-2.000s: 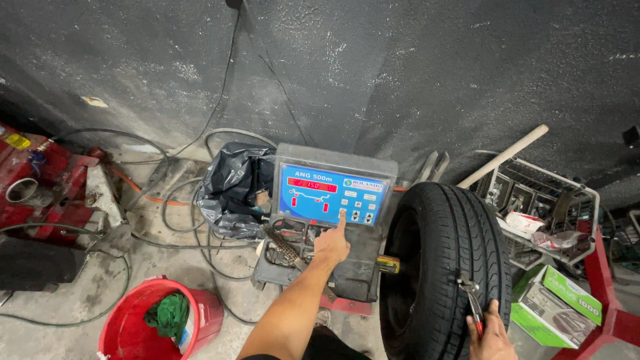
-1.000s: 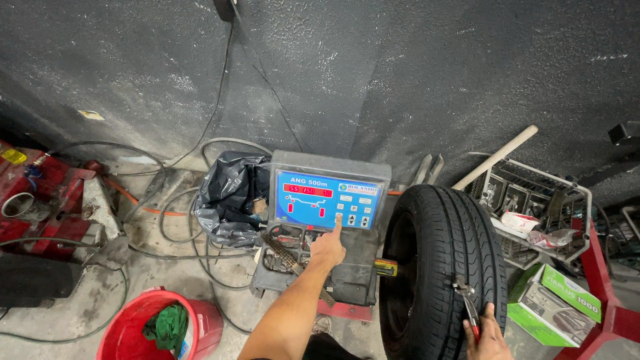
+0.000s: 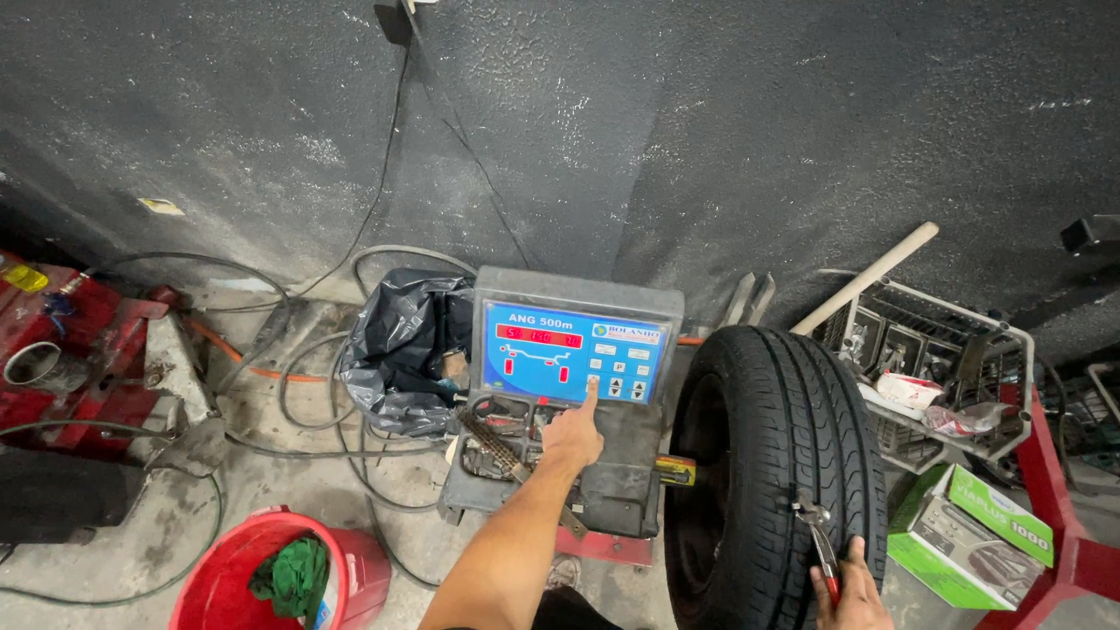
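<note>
With its index finger stretched out, my left hand (image 3: 573, 436) touches a lower button on the blue control panel (image 3: 547, 376) of a wheel balancer; its other fingers are curled and hold nothing visible. Red digits and wheel indicators glow on the panel. At the lower right, my right hand (image 3: 850, 588) holds wheel-weight pliers (image 3: 821, 544) with red handles against the tread of a tyre (image 3: 787, 455). The tyre stands upright on a dark wheel at the balancer's right side. Below the panel, the balancer's tray (image 3: 500, 451) holds metal weights and a wire brush.
A red bucket (image 3: 363, 560) with a green cloth (image 3: 293, 573) stands at the lower left. A black plastic bag (image 3: 394, 350) and loose cables lie beside the balancer. Red machinery (image 3: 96, 350) is at far left. On the right are a wire basket (image 3: 1019, 385), a wooden handle (image 3: 875, 271) and a green box (image 3: 971, 538).
</note>
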